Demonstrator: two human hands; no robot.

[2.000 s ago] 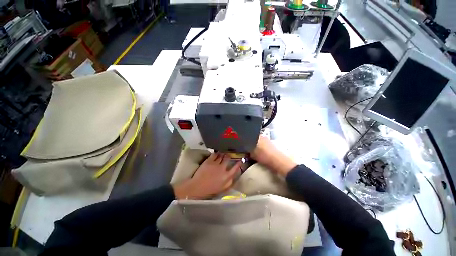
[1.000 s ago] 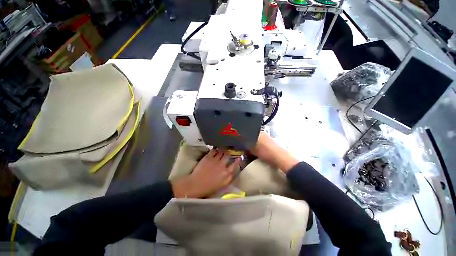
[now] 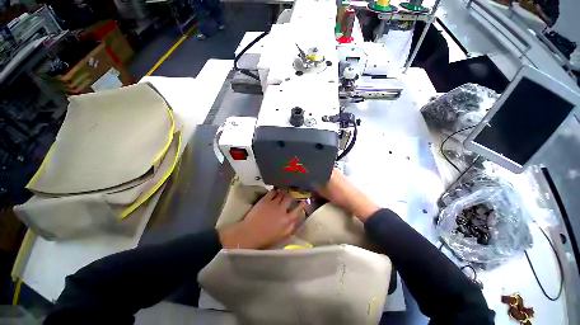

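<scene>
A beige bag body lies under the sewing machine head, its near wall standing up toward me and a bit of yellow binding showing inside. My left hand lies in the bag, palm down, fingertips at the small brass-coloured clamp under the head. My right hand reaches to the right side of the clamp, its fingers mostly hidden behind the machine head. A small piece shows at the left fingertips; whether either hand grips it cannot be told.
Folded beige bags with yellow edges lie on the left table. At right are an open clear bag of dark fittings, a greyer bag, a control screen, a thin cable and brown-and-gold pieces. A person's legs show far back.
Both hands stay at the clamp with almost no movement. The view shifts slightly. A person's legs have come further into view at the top left.
</scene>
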